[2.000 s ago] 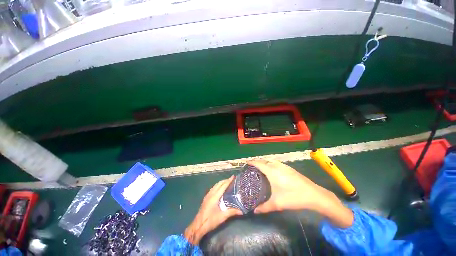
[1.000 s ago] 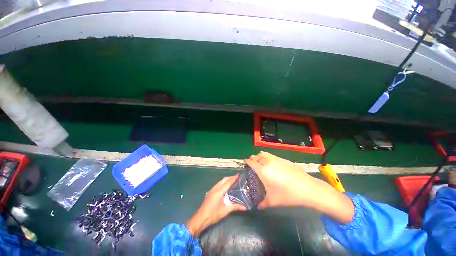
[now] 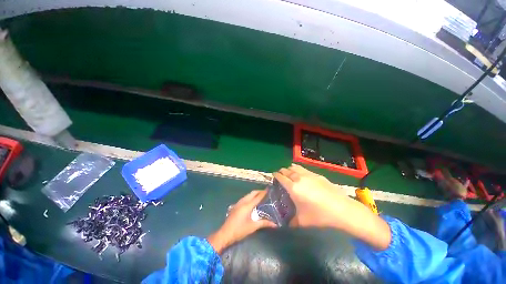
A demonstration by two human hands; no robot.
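Note:
My left hand and my right hand hold a clear plastic bag between them, upright in front of me. The bag has small dark speckled contents; its details are blurred. My right fingers wrap over its top and far side, my left fingers hold its near left side. A pile of small black-and-white parts lies loose on the bench to the left. A blue bin with white parts stands behind the pile.
A flat clear bag lies left of the bin. A red tray with a tablet sits in the channel ahead. A yellow screwdriver lies partly hidden behind my right arm. Another person's hand is at right. A pale post stands left.
The view has shifted to the right. Both hands still hold the bag, and less of its dark contents shows. A neighbour's hand has reached into the channel at the right, near the trays.

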